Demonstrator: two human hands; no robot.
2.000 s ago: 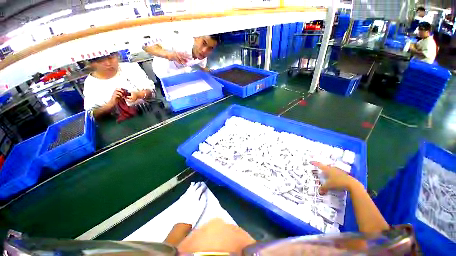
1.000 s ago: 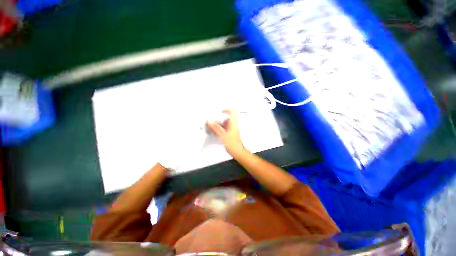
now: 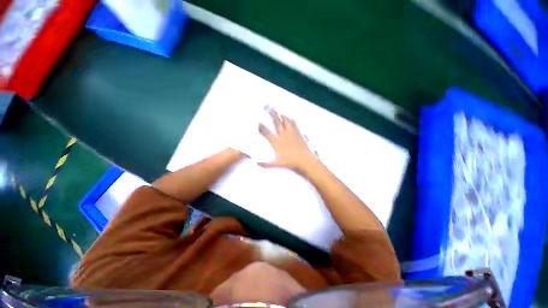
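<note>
My bare right hand (image 3: 287,141) is over the middle of the white sheet (image 3: 360,156), palm down with fingers and thumb spread. A small greyish-white part (image 3: 268,109) shows at its fingertips; whether they grip it cannot be told. Faint pale marks lie just right of the hand. My left hand (image 3: 251,143) seems to be in a white glove left of my right hand. It blends into the sheet, so its fingers and anything in them cannot be made out.
A blue tote (image 3: 432,180) of tangled white units stands at the right. A small blue bin (image 3: 135,37) stands at upper left, a red bin (image 3: 45,57) at far left. A white-lined blue tray (image 3: 96,207) is below the bench edge. A pale rail (image 3: 294,63) runs beyond the sheet.
The view has turned, so the tote now stands upright at the right and the red bin shows more. The white cords seen between sheet and tote are no longer visible. My right hand's fingers have spread.
</note>
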